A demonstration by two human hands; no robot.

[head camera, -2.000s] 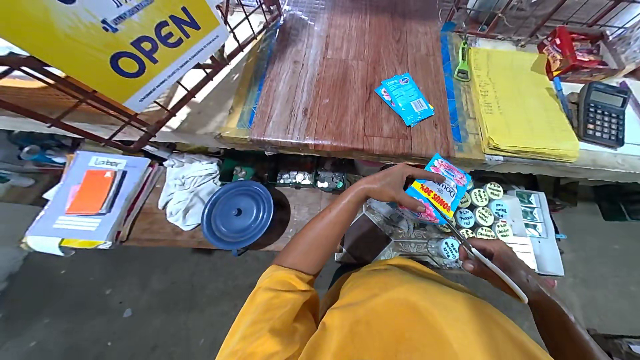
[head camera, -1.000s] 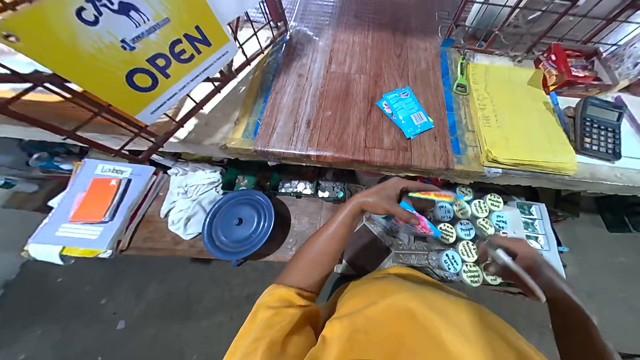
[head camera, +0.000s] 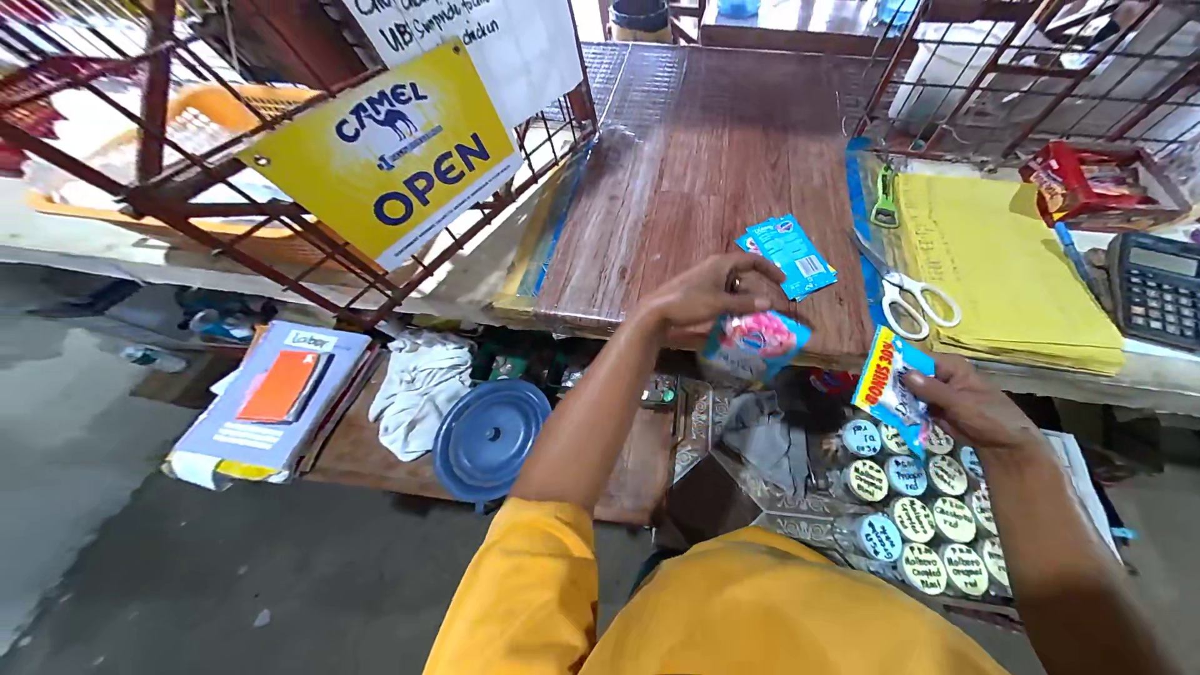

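Observation:
My left hand (head camera: 717, 292) is over the front edge of the wood-patterned counter (head camera: 656, 225), holding a blue and pink sachet (head camera: 757, 345) that hangs below its fingers. More blue sachets (head camera: 795, 255) lie overlapped on the counter just beyond that hand. My right hand (head camera: 970, 401) grips another blue sachet (head camera: 895, 384) with a yellow and red band, above the labelled round lids. White-handled scissors (head camera: 914, 298) rest by the counter's blue tape, partly on the yellow paper pad (head camera: 1003, 272), blades pointing away.
Jars with round labelled lids (head camera: 956, 518) stand below the counter at right. A blue lid (head camera: 492, 436), a white cloth (head camera: 422, 389) and stacked notebooks (head camera: 272, 403) are on the lower shelf. A calculator (head camera: 1161, 289), red box (head camera: 1106, 187) and wire grille (head camera: 347, 234) border the counter.
The scissors, earlier in my right hand, now lie by the yellow pad. Both hands have moved up toward the counter edge, each with a sachet; earlier only my left hand held packaging.

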